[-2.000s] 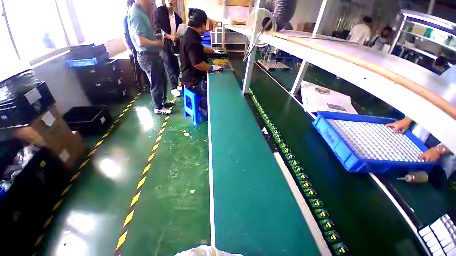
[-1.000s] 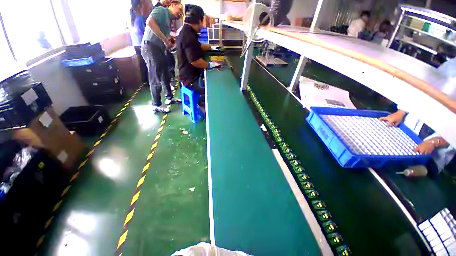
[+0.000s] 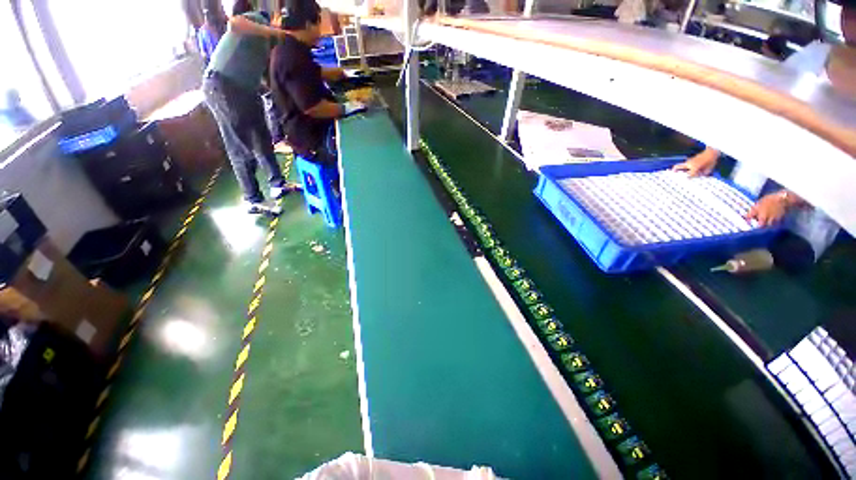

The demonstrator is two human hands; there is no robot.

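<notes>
Neither of my hands is in the picture. A long single row of small green circuit boards [image 3: 546, 320] with yellow parts lies on the dark green conveyor belt [image 3: 619, 366]. A pale rail [image 3: 526, 339] runs between the belt and the teal-green bench surface [image 3: 422, 309] in front of me. A crumpled white, partly translucent thing [image 3: 389, 468], perhaps a bag or sheet, shows at the bottom edge, cut off by the frame.
A blue tote [image 3: 610, 246] of white parts stands across the belt, with another person's hands on it. White blocks [image 3: 818, 380] lie at right. A white shelf [image 3: 657, 80] crosses above. A seated worker [image 3: 302, 89] and standing people are ahead; black crates [image 3: 122, 178] stand left.
The view has turned and tilted, so the bench, belt and tote appear shifted left and up. The standing person in green leans over closer to the seated worker. More of the white thing shows below.
</notes>
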